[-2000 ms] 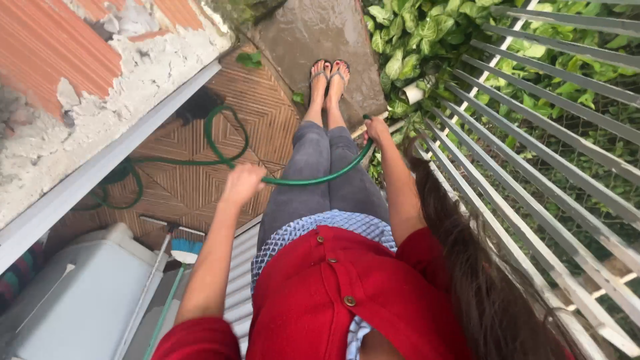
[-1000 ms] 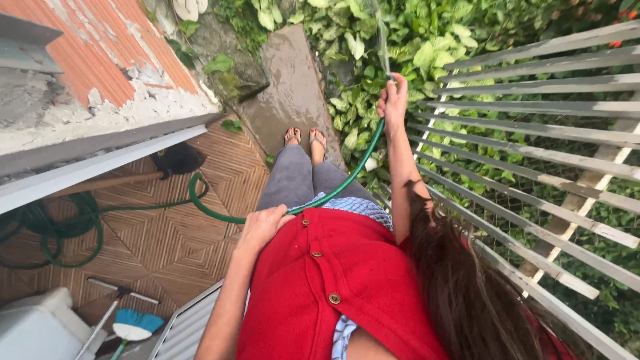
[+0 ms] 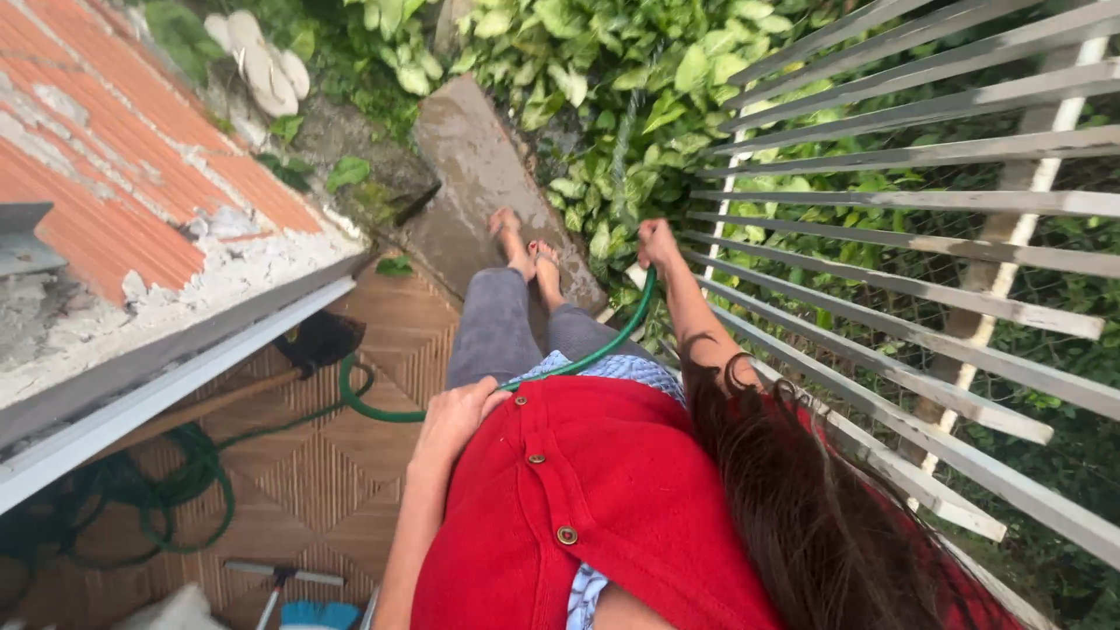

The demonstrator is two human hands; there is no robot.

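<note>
A green garden hose [image 3: 604, 352] runs across my waist. Near its outlet my right hand [image 3: 656, 244] is closed round it, in front of the slatted fence. Water sprays from there onto the leafy plants [image 3: 682, 114] beyond. My left hand [image 3: 461, 413] grips the hose at my left hip, against the red cardigan [image 3: 630, 472]. From that hand the hose loops down to the patterned floor and joins a loose coil [image 3: 188, 468] at the lower left. The nozzle end is hidden by my right hand.
My feet are on a wet stone slab [image 3: 472, 166]. A brick wall with a ledge [image 3: 175, 350] stands on the left, a slatted fence [image 3: 910, 236] on the right. On the floor lie a black broom or brush head [image 3: 319, 341], a squeegee [image 3: 284, 574] and a blue-bristled brush [image 3: 319, 614].
My right hand has lowered from the raised position of a second ago, still holding the hose. One foot has stepped further forward on the slab. Spray onto the plants continues.
</note>
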